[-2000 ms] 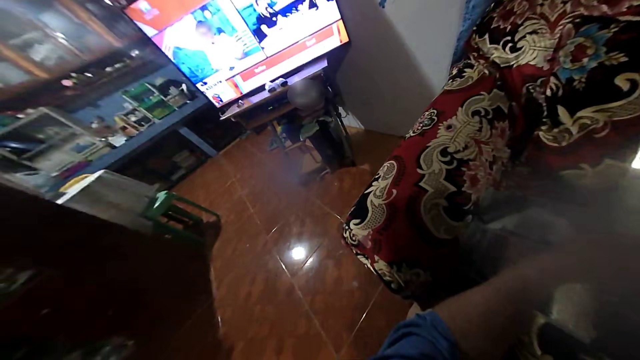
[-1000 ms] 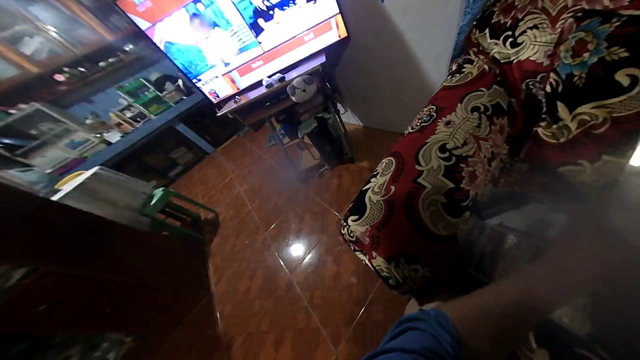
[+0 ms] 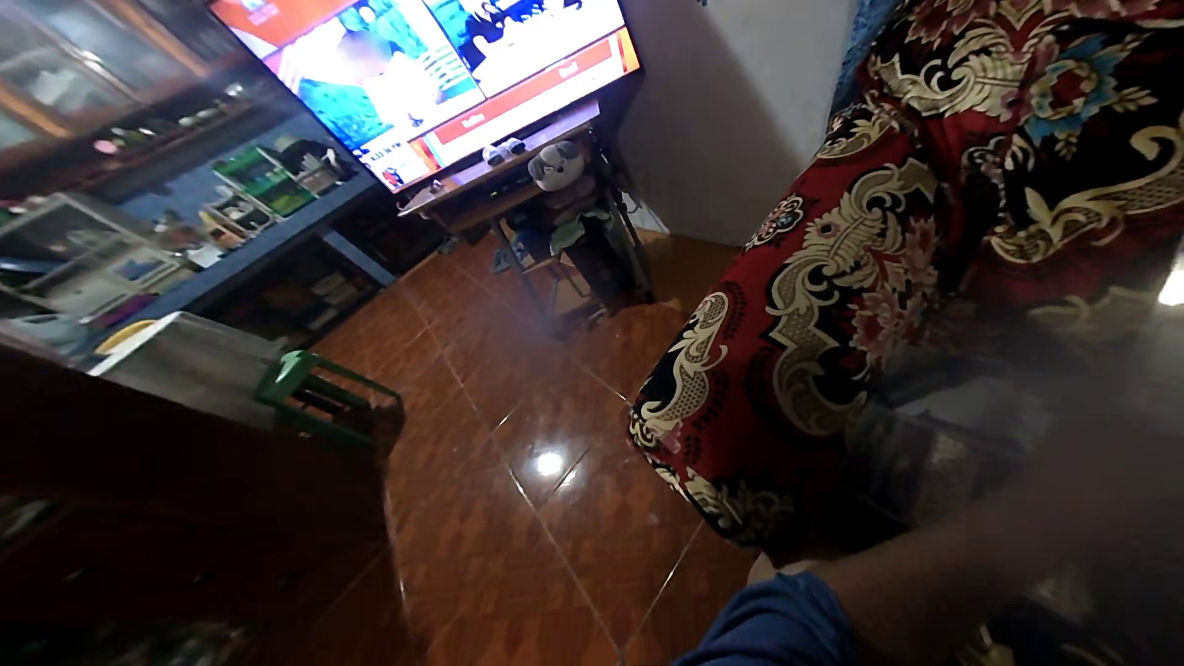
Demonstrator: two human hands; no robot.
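Note:
A blurred forearm (image 3: 980, 564) in a blue sleeve (image 3: 777, 624) reaches from the bottom edge towards the right edge. Its hand cannot be made out in the dim, hazy lower right, and which arm it is I cannot tell. Beside it lies a blurred greyish, partly see-through thing (image 3: 934, 453) that I cannot identify. Just above the forearm is an armchair or sofa's red, black and gold floral cover (image 3: 823, 268). Neither of my hands shows clearly, so what they hold is hidden.
A lit television (image 3: 444, 83) stands over a small wooden table (image 3: 481, 194) with a plush toy dog (image 3: 558, 166) at its edge. A green plastic stool (image 3: 324, 398) is on the left, near a blue counter (image 3: 268, 245). Glossy brown tiles (image 3: 481, 518) cover the floor.

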